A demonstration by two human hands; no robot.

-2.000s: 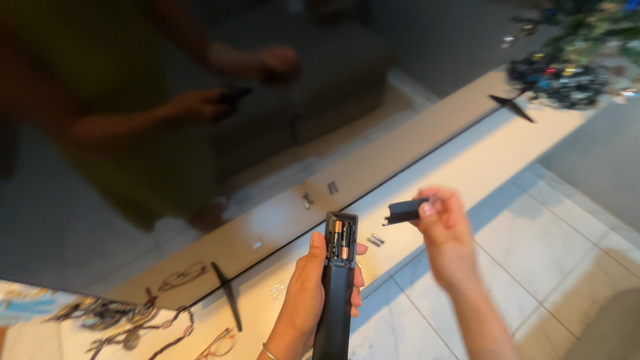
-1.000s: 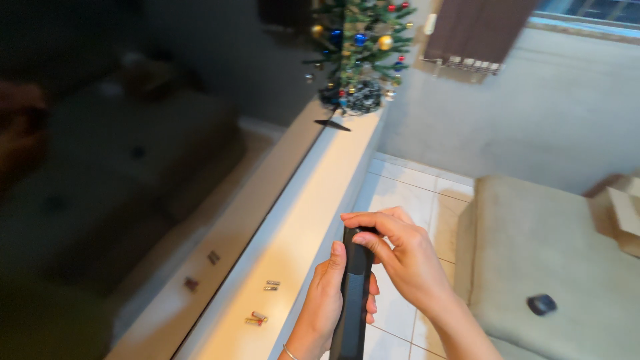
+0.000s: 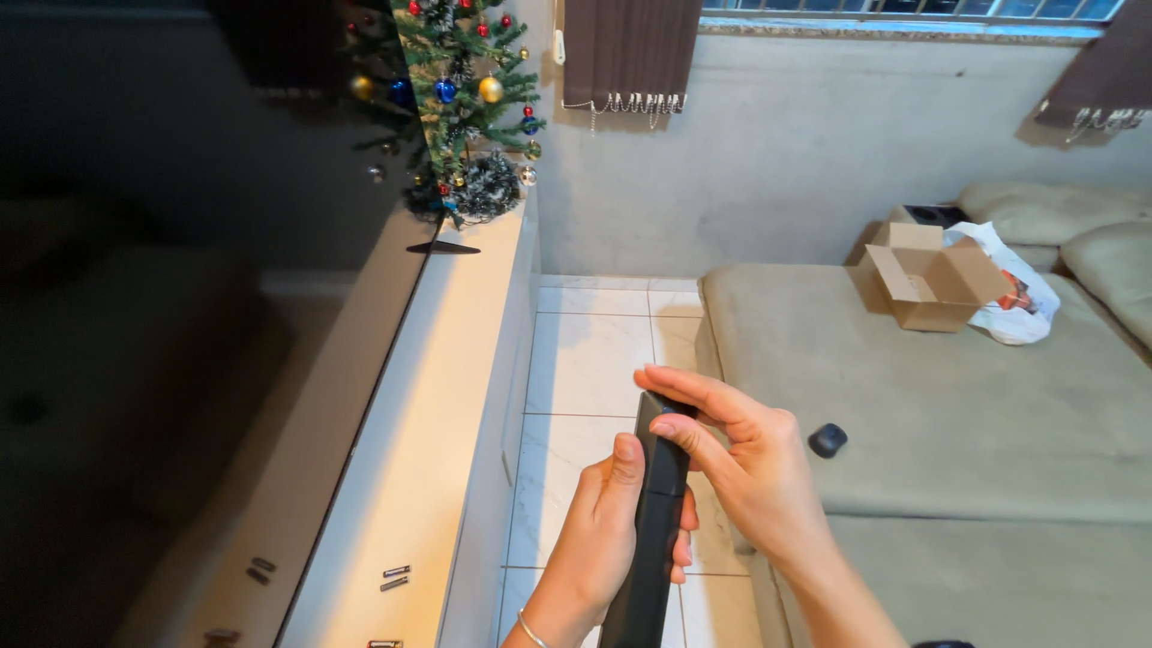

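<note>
A black remote control (image 3: 660, 504) is held over the tiled floor, its back with the battery cover facing up. My left hand (image 3: 598, 531) wraps around its middle, thumb along the left edge and fingertips showing at the right. With thumb and fingers, my right hand (image 3: 742, 445) grips the remote's far end, where the cover sits on it. The batteries inside are hidden. Two small batteries (image 3: 395, 578) lie side by side on the white TV cabinet to the left, and another battery (image 3: 385, 643) is cut off by the bottom edge of the view.
A large television (image 3: 180, 315) stands on the white cabinet (image 3: 423, 432). A decorated Christmas tree (image 3: 463, 99) is at its far end. On the right, a beige sofa (image 3: 900, 405) holds an open cardboard box (image 3: 936, 288), a white plastic bag (image 3: 1026, 301) and a small black object (image 3: 827, 440).
The battery cover, held apart in my right hand two seconds ago, is now on the remote, over the batteries that showed then. The view has swung toward the sofa.
</note>
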